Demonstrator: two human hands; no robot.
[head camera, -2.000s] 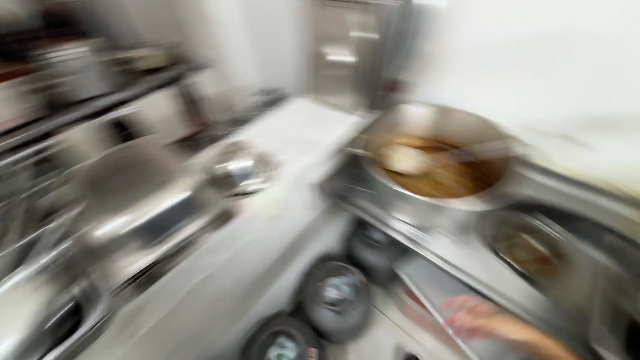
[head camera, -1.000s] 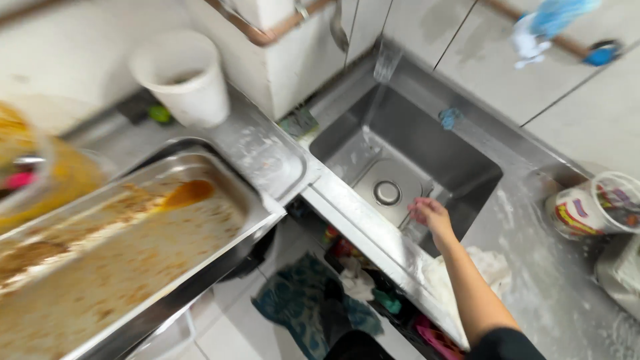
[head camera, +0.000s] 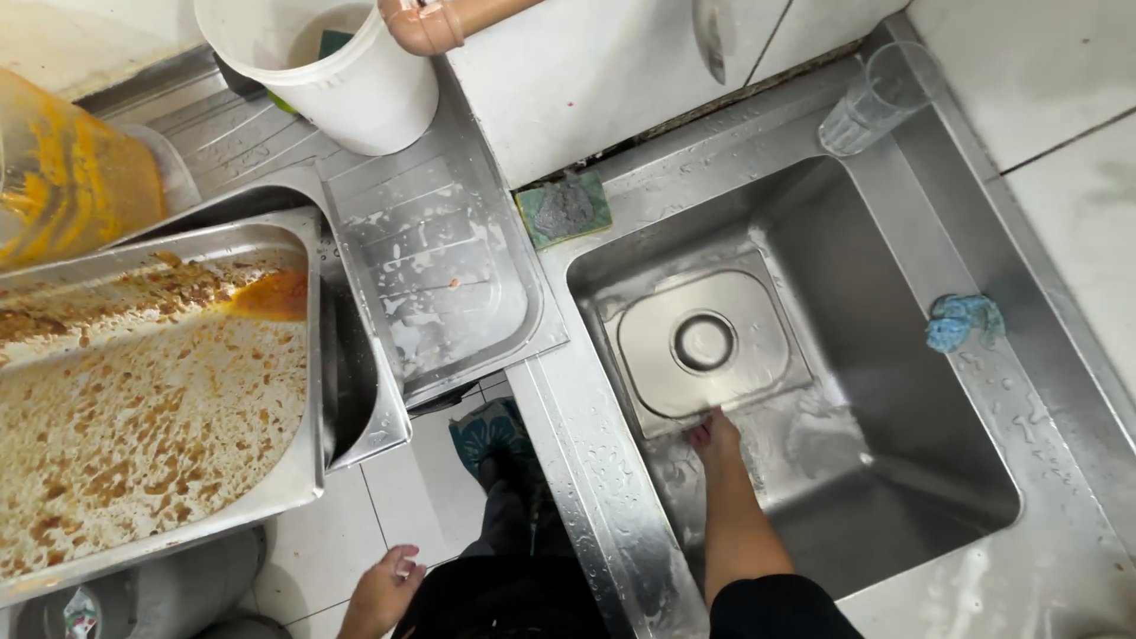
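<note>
My right hand (head camera: 715, 437) reaches down into the stainless steel sink (head camera: 887, 373) and has its fingers at the near edge of a square steel pan lid (head camera: 706, 342) with a round recessed middle. The lid lies flat on the sink floor. My left hand (head camera: 388, 581) hangs low beside my body, over the floor, its fingers loosely curled and holding nothing.
Food-soiled steel pan (head camera: 160, 426) sits at left beside a drainboard (head camera: 444, 275). A white bucket (head camera: 328, 89), an orange-smeared plastic container (head camera: 71, 177), a sponge with a steel scourer (head camera: 564, 209), a clear glass (head camera: 874, 102) and a blue cloth (head camera: 963, 321) stand around.
The view has swung from the stove area to the sink. My right hand has moved down to the lid's edge, and my left hand has come into view.
</note>
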